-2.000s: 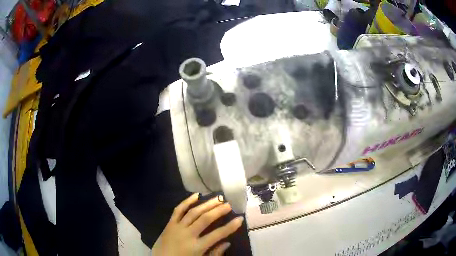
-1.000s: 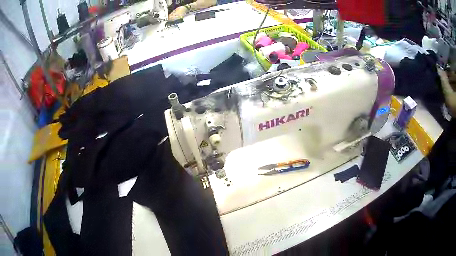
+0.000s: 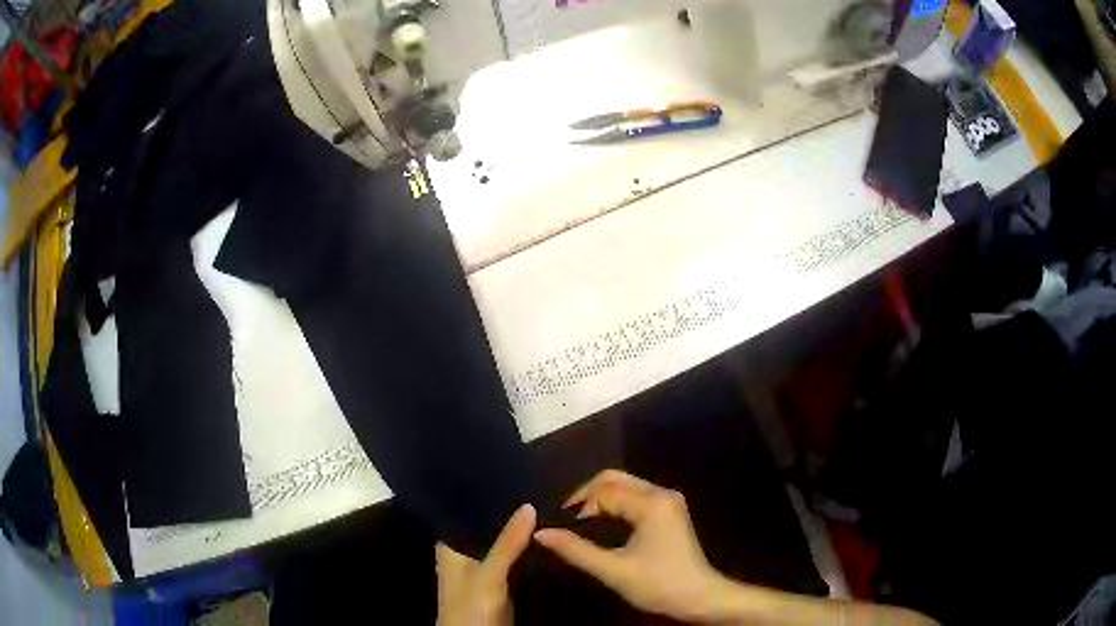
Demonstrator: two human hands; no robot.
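Note:
A long black fabric panel (image 3: 379, 281) runs from under the left end of the sewing machine head (image 3: 324, 80) down over the table's front edge. My left hand (image 3: 483, 575) grips its lower end with the thumb on top; its fingers are hidden below. My right hand (image 3: 643, 544) pinches dark cloth beside it, thumb and forefinger close together. What exactly is between those fingertips is too dark to tell. The presser foot area (image 3: 416, 181) is at the panel's upper right edge.
Snips (image 3: 649, 120) lie on the machine bed. A dark phone (image 3: 908, 141) and a label card (image 3: 983, 119) lie at the right. More black panels (image 3: 184, 404) cover the table's left side. A dark garment heap (image 3: 1028, 452) is at right, beside the lap.
The view has moved down toward the table's front edge. Both hands now show at the panel's lower end; no hand of mine showed one second ago. The small black piece near the phone has shifted right.

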